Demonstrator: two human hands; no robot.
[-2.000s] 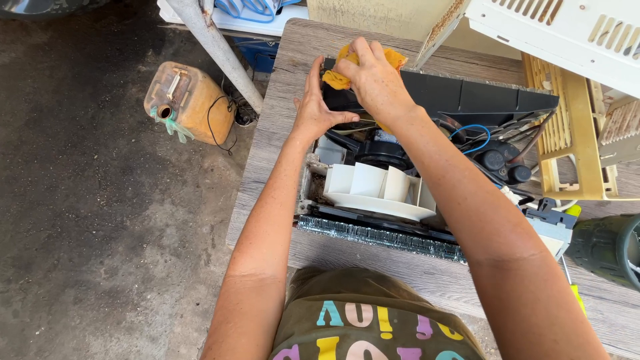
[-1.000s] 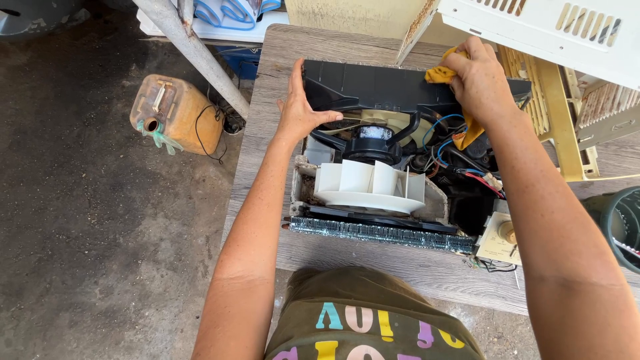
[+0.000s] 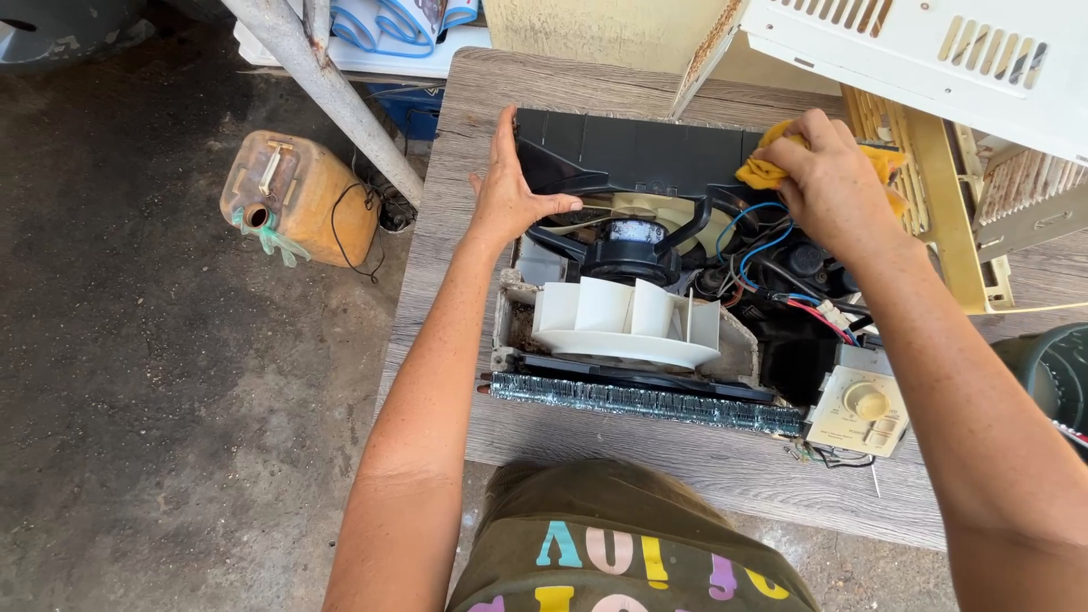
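Note:
An opened window air conditioner lies on a wood-grain table, its black plastic shroud (image 3: 633, 153) at the far side. Below the shroud are a black fan motor (image 3: 633, 251), a white blower wheel (image 3: 629, 323) and a finned coil (image 3: 637, 404) along the near edge. My left hand (image 3: 514, 195) rests with spread fingers at the shroud's left end, thumb over its near edge. In my right hand (image 3: 829, 183) is a yellow cloth (image 3: 765, 161), pressed on the shroud's right end. Blue and red wires (image 3: 765, 246) run below that hand to the control panel (image 3: 858, 412).
A white vented metal casing (image 3: 926, 51) overhangs the far right, above a yellowed plastic grille frame (image 3: 935, 204). A dark green bucket (image 3: 1054, 365) is at the right edge. On the floor at left stands a stained plastic jerrycan (image 3: 297, 195), beside a slanting metal pole (image 3: 340, 93).
My right hand with the yellow cloth has moved right along the black shroud from its left end. My left hand stays at the left end. The control panel, hidden earlier by my right arm, now shows fully.

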